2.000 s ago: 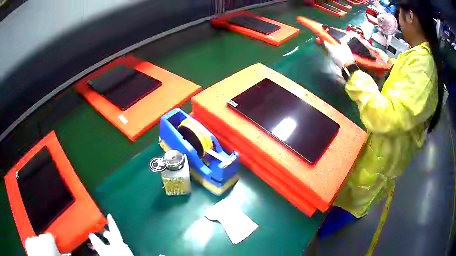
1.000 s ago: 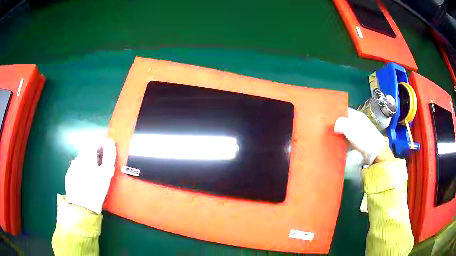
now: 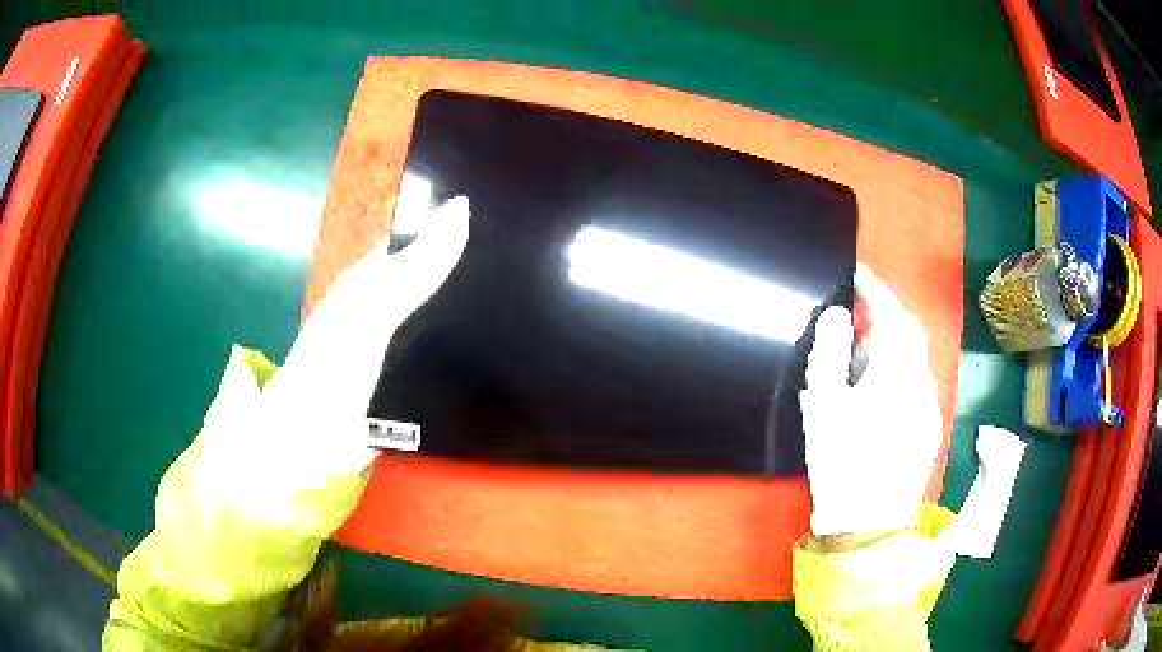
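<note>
A tablet (image 3: pixel 612 369) is in front of me, its glossy black screen up, with a bright light reflection across it. A small white label (image 3: pixel 394 434) is at its lower left corner. The tablet is over an orange-red foam pad (image 3: pixel 663 535); I cannot tell how far it is raised. My left hand (image 3: pixel 370 318), in a white glove, grips the left edge with the thumb on the screen. My right hand (image 3: pixel 873 408), also gloved, grips the right edge with the thumb at the screen's border.
At right are a blue tape dispenser (image 3: pixel 1083 382), a small clear jar (image 3: pixel 1030 303) and a white cloth or paper (image 3: pixel 991 490). Stacked foam pads stand at left (image 3: pixel 64 255) and at far right (image 3: pixel 1083 548). Another pad with a tablet is at upper right. The mat (image 3: pixel 229 89) is green.
My hands have moved from the foam pad's sides onto the tablet's two side edges. The tablet looks larger and nearer. The view has shifted, and pad and tablet sit higher in it.
</note>
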